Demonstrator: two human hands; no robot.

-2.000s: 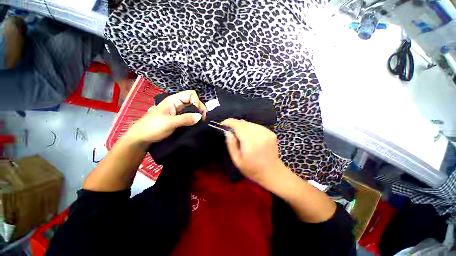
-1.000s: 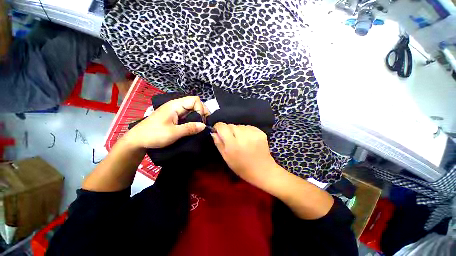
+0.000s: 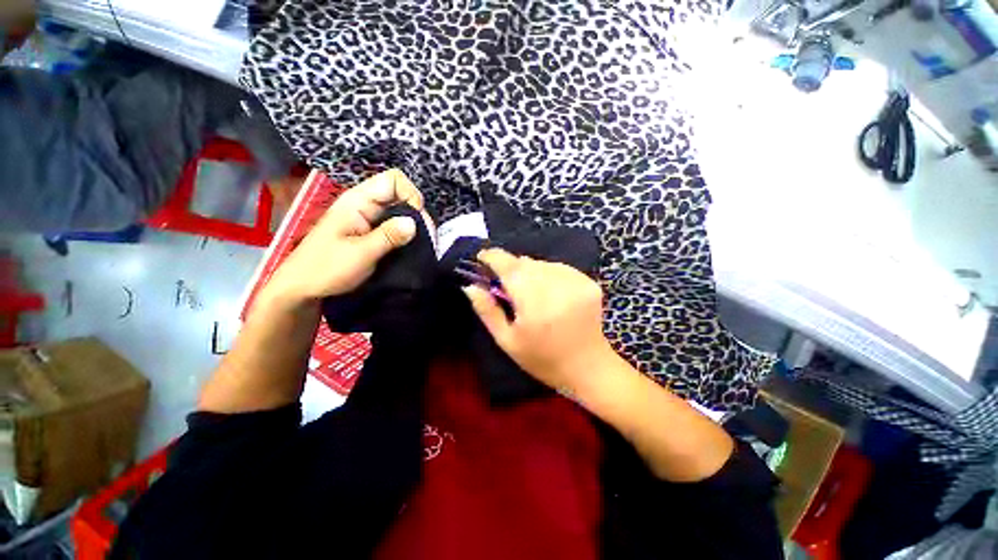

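A black fabric piece (image 3: 389, 287) is held above my lap, with a small white layer (image 3: 462, 229) showing at its upper middle. My left hand (image 3: 356, 238) pinches the black fabric between thumb and fingers on the left. My right hand (image 3: 544, 312) holds a small metal-tipped tool, probably thread snips (image 3: 482, 281), mostly hidden by the fingers, its tip at the black fabric. The leopard-print cloth (image 3: 471, 104) spreads over the table and hangs down behind and right of my hands.
A red basket (image 3: 343, 356) stands behind my left forearm. Black-handled scissors (image 3: 889, 137) lie on the white table (image 3: 810, 219). Cardboard boxes (image 3: 82, 410) are at lower left and lower right. A red stool (image 3: 224, 224) and a person's grey-clothed leg (image 3: 109, 153) are at left.
My left hand has moved slightly up and left with the fabric, apart from my right hand. The white layer shows more, and the tool shows again between the right fingers.
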